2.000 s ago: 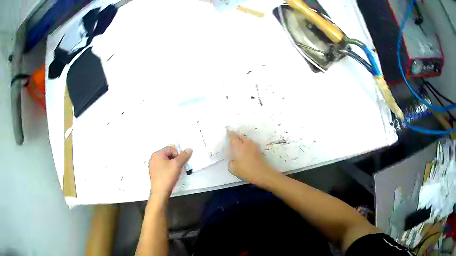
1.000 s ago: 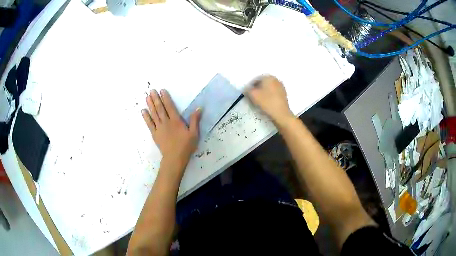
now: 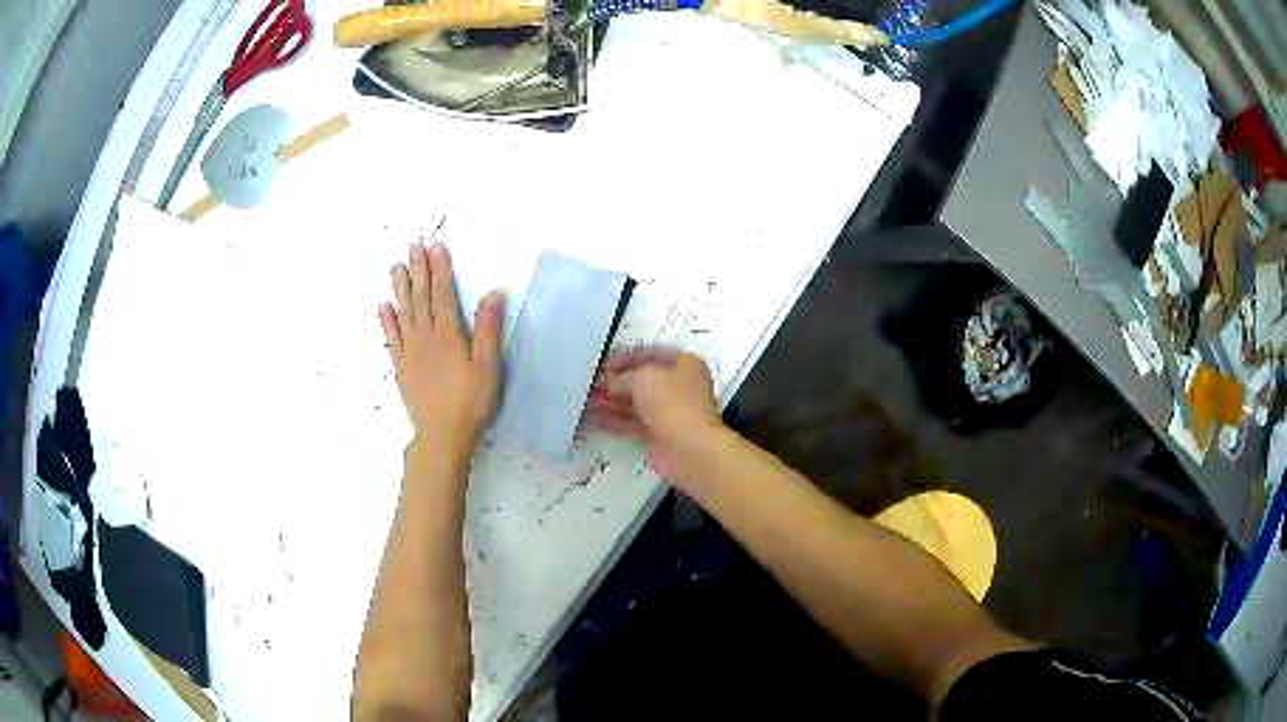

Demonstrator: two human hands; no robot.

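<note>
A pale grey fabric piece [image 3: 565, 346] with a narrow dark edge along its right side lies on the white table. My left hand [image 3: 445, 346] lies flat on the table at the piece's left side, fingers apart, the thumb close to its edge. My right hand [image 3: 652, 402] is at the lower part of the dark edge. Its fingers are blurred, and I cannot tell whether they grip the edge.
The steam iron [image 3: 480, 64] sits at the far edge. A round grey template [image 3: 247, 155] lies on a tan strip, beside red-handled scissors [image 3: 261, 50]. Stacked dark pieces [image 3: 155, 600] lie at the lower left. A scrap-covered surface [image 3: 1016, 240] and a round stool [image 3: 943, 536] stand right.
The view has turned, bringing the scissors and whole grey template into view. The pale piece now lies more upright in the picture. My right hand has moved from its upper corner to its lower right side.
</note>
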